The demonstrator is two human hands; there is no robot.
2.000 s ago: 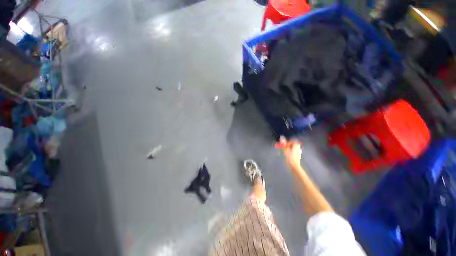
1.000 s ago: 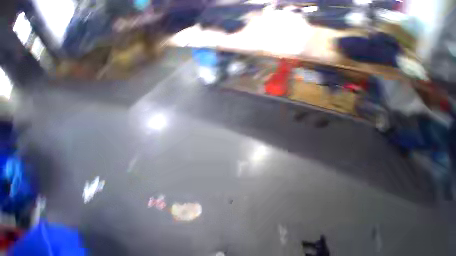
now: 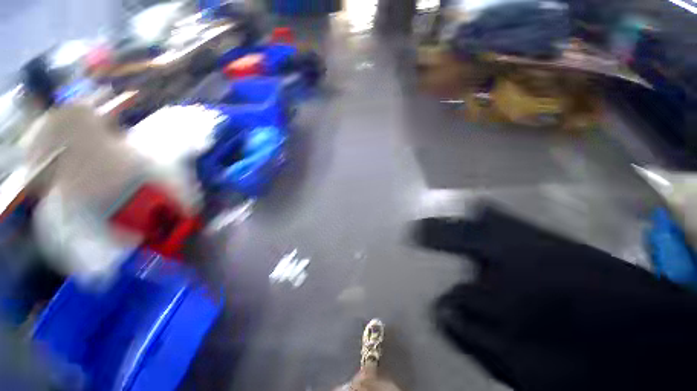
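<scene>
Neither of my hands can be made out. A large solid black shape [image 3: 565, 298] fills the lower right, close to the camera, with two blunt lobes pointing left. It may be dark cloth, but I cannot tell, nor whether anything holds it. One of my shoes [image 3: 372, 341], light and patterned, shows at the bottom centre on the grey floor [image 3: 336, 229].
A blue crate [image 3: 172, 324] stands at lower left, below a red stool [image 3: 157, 218]. What looks like a blurred person [image 3: 84, 145] is beside it. More blue crates [image 3: 256, 103] line the aisle. A table holding a grey-blue heap [image 3: 512, 29] is at upper right.
The view has swung from the floor and crates, across a table, to a long aisle. The arm with the white sleeve and red thing in hand has left view; the black shape has appeared.
</scene>
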